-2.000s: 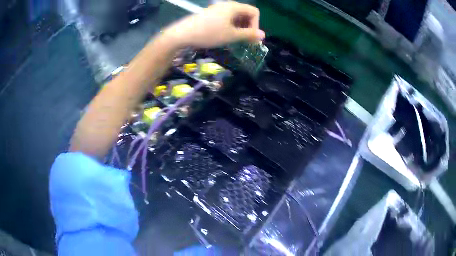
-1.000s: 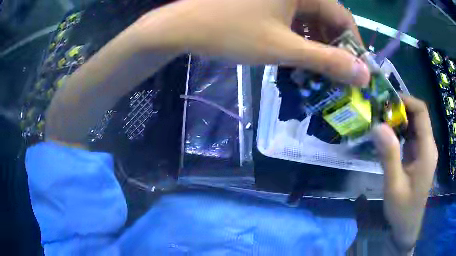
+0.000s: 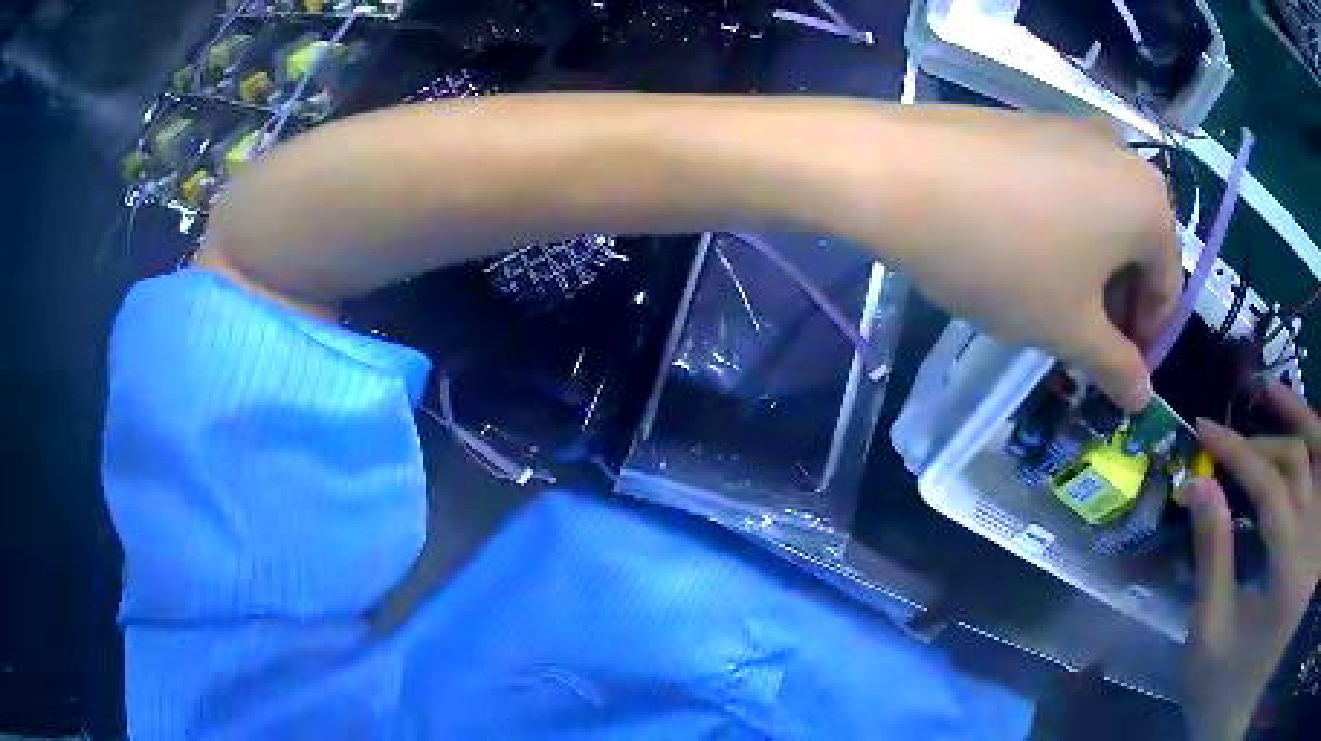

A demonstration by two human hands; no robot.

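A green power supply board with a yellow transformer block (image 3: 1101,481) is inside the white projector housing (image 3: 988,500) at the right. My left hand (image 3: 1079,246) reaches across from the left and pinches the board's upper edge between thumb and fingers. My right hand (image 3: 1260,507) has its fingertips on the board's right side, near a small yellow part. A purple-grey cable (image 3: 1211,253) stands up beside my left fingers. The board's underside and its far corner are hidden.
A clear plastic bag (image 3: 761,391) lies left of the housing, with a purple-grey lead across it. Another white housing (image 3: 1000,65) is at the top right. A black component tray (image 3: 500,413) spreads under my left forearm, with yellow-topped boards (image 3: 232,87) at upper left.
The board has gone from being held above the housing to inside it. My hands have moved right and down with it. The housing appears further right and tilted in view.
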